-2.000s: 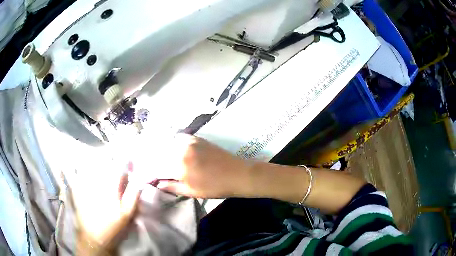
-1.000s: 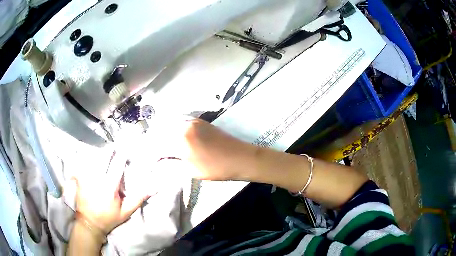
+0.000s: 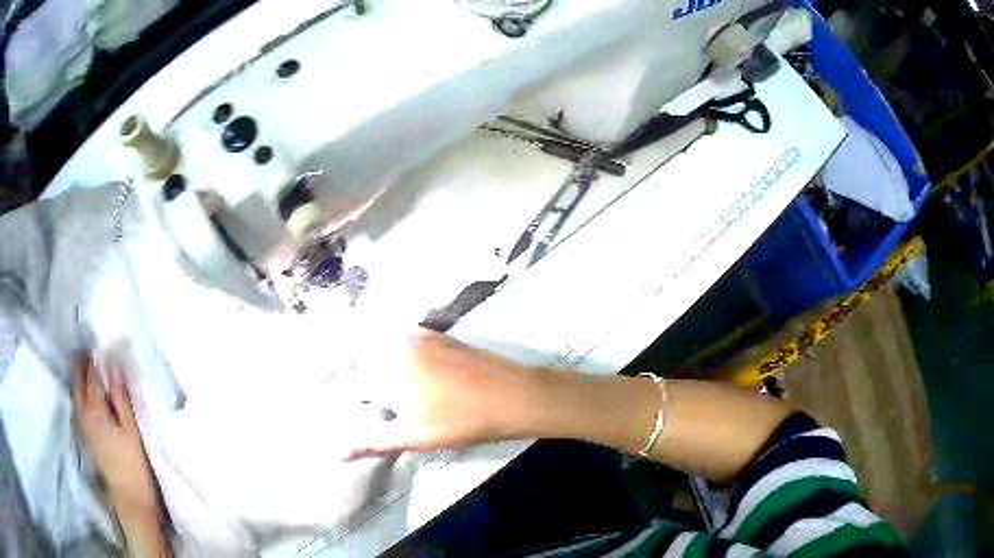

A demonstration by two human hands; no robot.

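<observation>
The grey-beige garment piece (image 3: 65, 245) lies on the white table around the front of the sewing machine head (image 3: 360, 120), washed out by glare near the needle area (image 3: 325, 267). My right hand (image 3: 463, 398) is on the cloth to the right of and below the needle area, its fingertips lost in glare, so its grip cannot be told. My left hand (image 3: 109, 425) lies at the far left on the garment, fingers somewhat apart and blurred.
Thread snips (image 3: 556, 218) and thin dark rods (image 3: 561, 145) lie beside the machine arm. Black-handled scissors (image 3: 741, 112) lie near its far end. A ruler scale (image 3: 752, 196) runs along the table. A blue crate (image 3: 807, 256) and yellow bar (image 3: 839, 316) are at the right.
My left hand has moved left, away from the needle area and my right hand. The view has shifted, so the machine appears farther right and lower. The cloth at the left has shifted.
</observation>
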